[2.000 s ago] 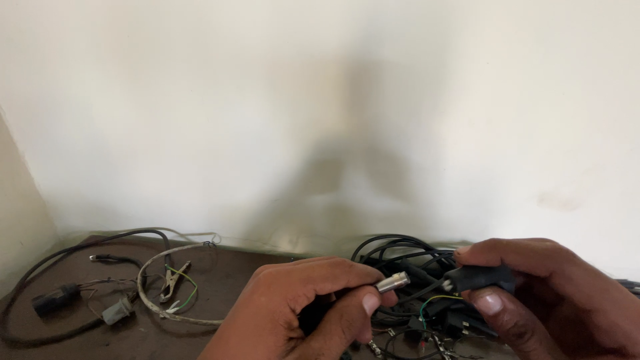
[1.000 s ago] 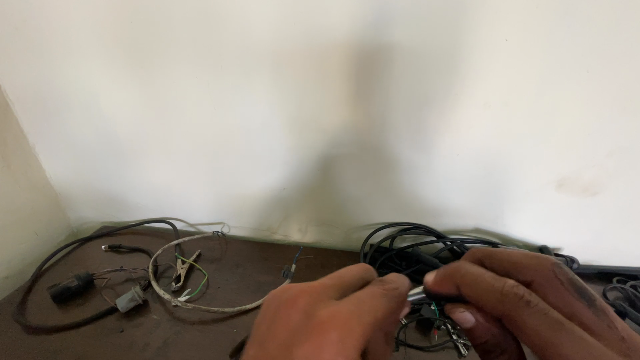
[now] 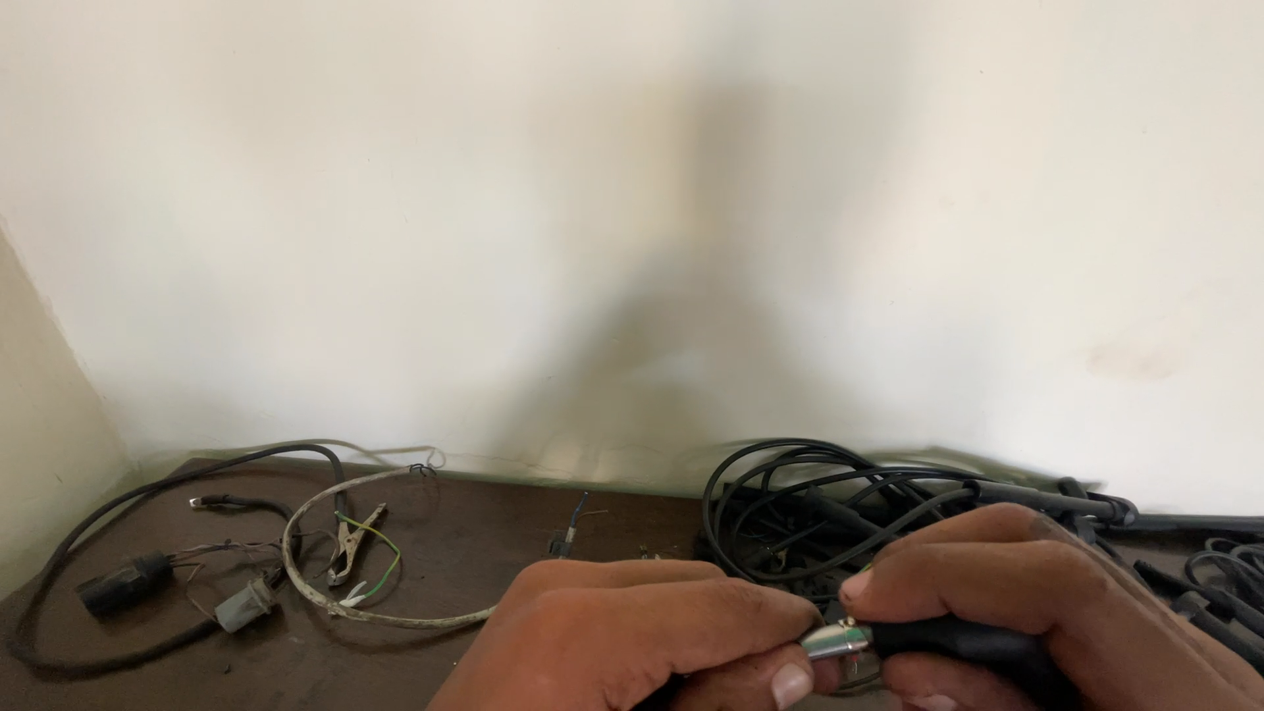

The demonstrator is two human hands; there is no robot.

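Low in the head view, my left hand [image 3: 642, 632] pinches a silvery metal cable connector [image 3: 834, 640] between thumb and fingers. A black cable end with a thick sleeve [image 3: 973, 642] is gripped in my right hand [image 3: 1066, 602], its tip meeting the metal connector. Whether the two parts are joined cannot be told. Behind my right hand lies a pile of coiled black cables [image 3: 790, 464], partly hidden by it.
On the dark brown table [image 3: 474, 523] at the left lie a looped black cable [image 3: 69, 543], a grey connector [image 3: 245, 604], a black connector [image 3: 123, 585], a metal crocodile clip [image 3: 351, 543] and a pale looped cable [image 3: 395, 620]. A pale wall [image 3: 632, 197] stands behind.
Two seconds ago the metal connector and the black piece were held apart; now their ends meet between my hands.
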